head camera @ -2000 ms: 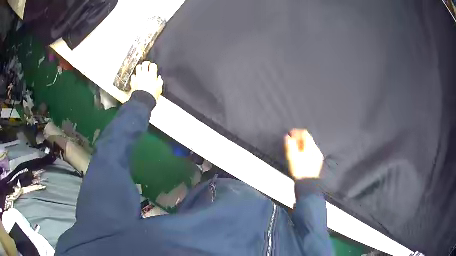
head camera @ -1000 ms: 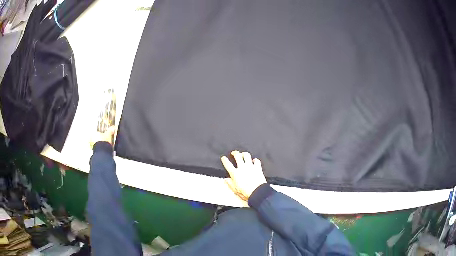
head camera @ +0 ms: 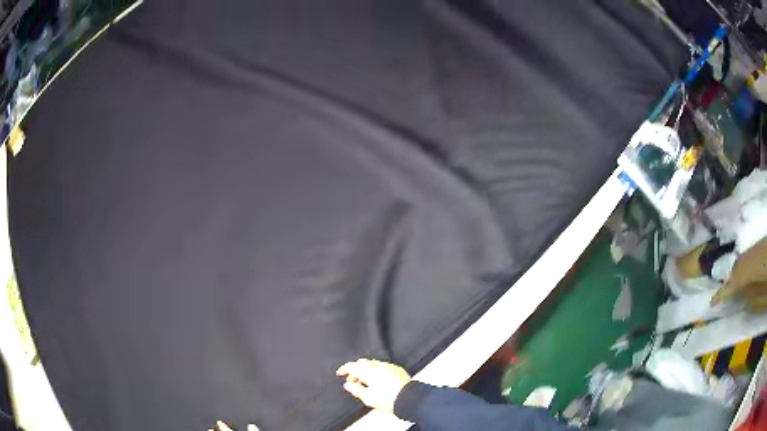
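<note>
Black fabric (head camera: pixel 227 194) covers most of the white table, with long raised folds through its middle and right. My right hand (head camera: pixel 376 384) rests palm down on the fabric by its near edge, fingers slightly apart, holding nothing visible. Only blurred fingertips of my left hand (head camera: pixel 234 427) show at the bottom edge of the picture, over the fabric. The rest of that hand is cut off, so its hold cannot be told.
A white machine-like frame (head camera: pixel 660 168) stands at the right table corner, beside a blue-edged bar (head camera: pixel 691 69). The white table edge (head camera: pixel 538 295) curves below the fabric. A pale mottled bar (head camera: pixel 18 320) lies at far left. Scraps litter the green floor (head camera: pixel 580 316).
The view has swung right, bringing in the white frame and the fabric's folds. My right hand is still at the near edge of the fabric. My left hand has left the mottled bar.
</note>
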